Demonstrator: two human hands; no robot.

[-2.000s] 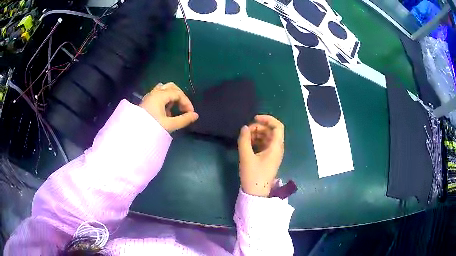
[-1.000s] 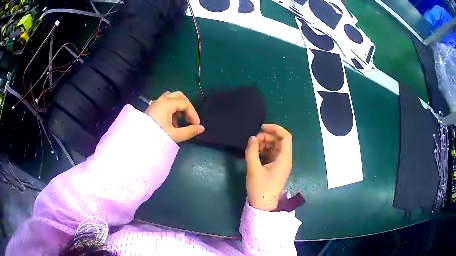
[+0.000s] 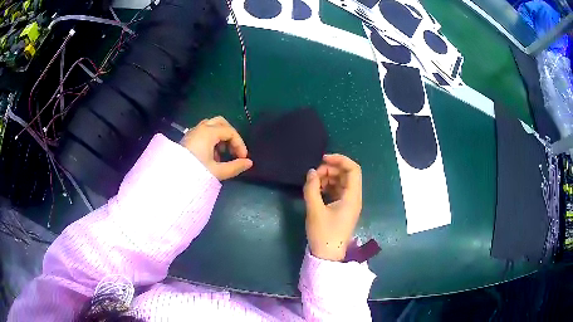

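A flat black blower fan (image 3: 286, 146) lies on the green bench in front of me, its wheel opening not visible. Its twisted red and black lead (image 3: 244, 69) runs away from me. My left hand (image 3: 220, 148) pinches at the fan's left edge with thumb and finger. My right hand (image 3: 334, 200) is at its lower right edge, thumb and fingers curled close to it. Whether a thin pad lies between the fingertips and the fan I cannot tell. A white release liner (image 3: 428, 204) with black adhesive pads (image 3: 416, 142) lies to the right.
A long row of black fans (image 3: 119, 94) runs along the left, with loose wires (image 3: 50, 135) beside it. More liners with black shapes (image 3: 399, 19) lie at the far side. A black foam sheet (image 3: 519, 188) lies at the right, with pale strands beyond it. The bench edge (image 3: 251, 290) curves near me.
The view has shifted slightly. Both hands stay at the fan's edges, with only small finger movements. Fan and liner lie as before.
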